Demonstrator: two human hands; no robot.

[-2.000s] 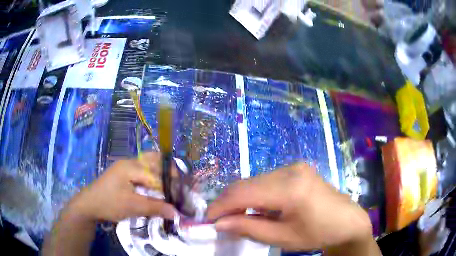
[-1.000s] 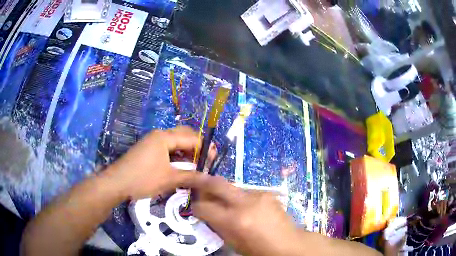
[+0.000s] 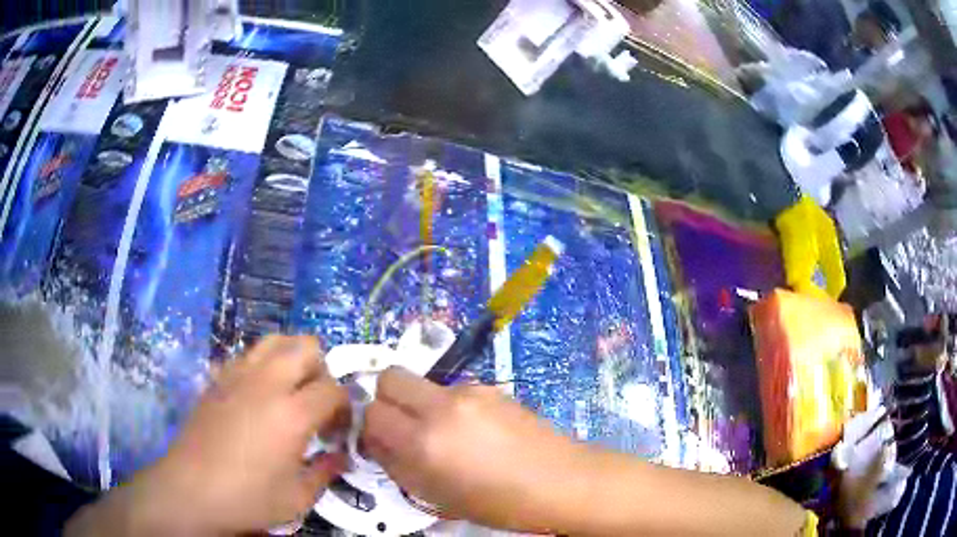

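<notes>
A round white plastic housing lies at the bottom centre, partly hidden by both hands. My left hand is at its left side, fingers bent at the centre; what the fingertips hold is hidden and blurred. My right hand reaches over its right side, thumb and fingers pinched near the centre opening; its fingertips are also unclear. A dark cable with a yellow-taped end rises to the upper right behind my right hand. A second yellow strip and a thin yellow wire stand above the housing.
Blue printed sheets cover the bench. A dark strip runs behind, with white bracket plates on it. At right are an orange block, a yellow bin and a white camera assembly. Another person's striped sleeve shows at the lower right.
The taped cable has tipped from upright to the upper right. My hands have moved from the cable down to the housing's centre. More of the housing's upper rim shows.
</notes>
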